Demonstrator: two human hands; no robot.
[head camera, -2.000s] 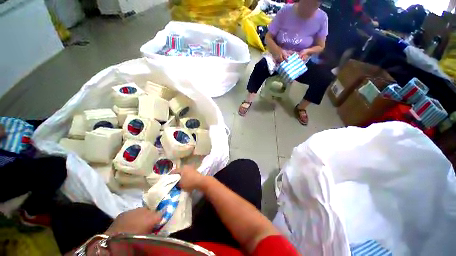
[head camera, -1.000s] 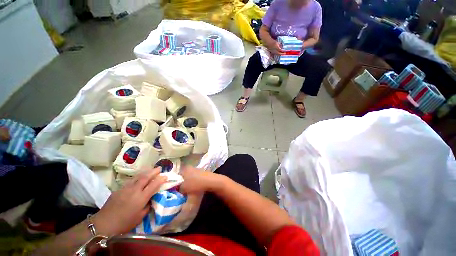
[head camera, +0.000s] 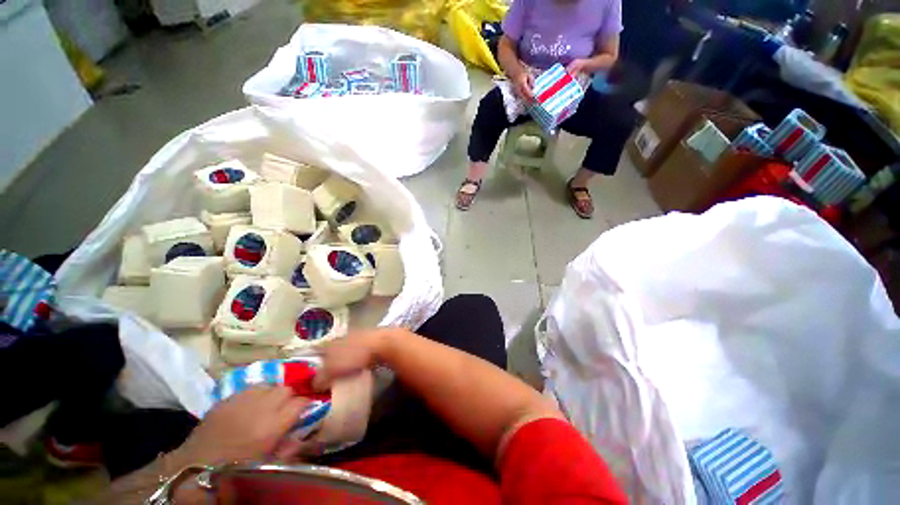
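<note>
A partly turned cover (head camera: 345, 412) lies over my lap. Its left part shows light blue and white stripes with a red area; its right part is still cream. My left hand (head camera: 247, 426) lies on the striped part from the left, fingers on the fabric. My right hand (head camera: 347, 357) grips the piece from above, at the border of the red area and the cream part. Some fingertips of both hands are hidden in the fabric. Cream unturned covers (head camera: 187, 292) with round dark blue and red openings fill the large white sack (head camera: 419, 222) in front of my knees.
A white sack (head camera: 617, 325) at the right holds a striped cover (head camera: 735, 468). Another white sack (head camera: 395, 128) with striped pieces stands behind. A person in a purple top (head camera: 562, 35) sits opposite holding a striped cover. Cardboard boxes (head camera: 681, 148) stand at the right.
More striped fabric and a red area have come out of the cream piece, towards the left. My left hand has moved slightly down. The view has shifted slightly. The person opposite has turned their cover.
</note>
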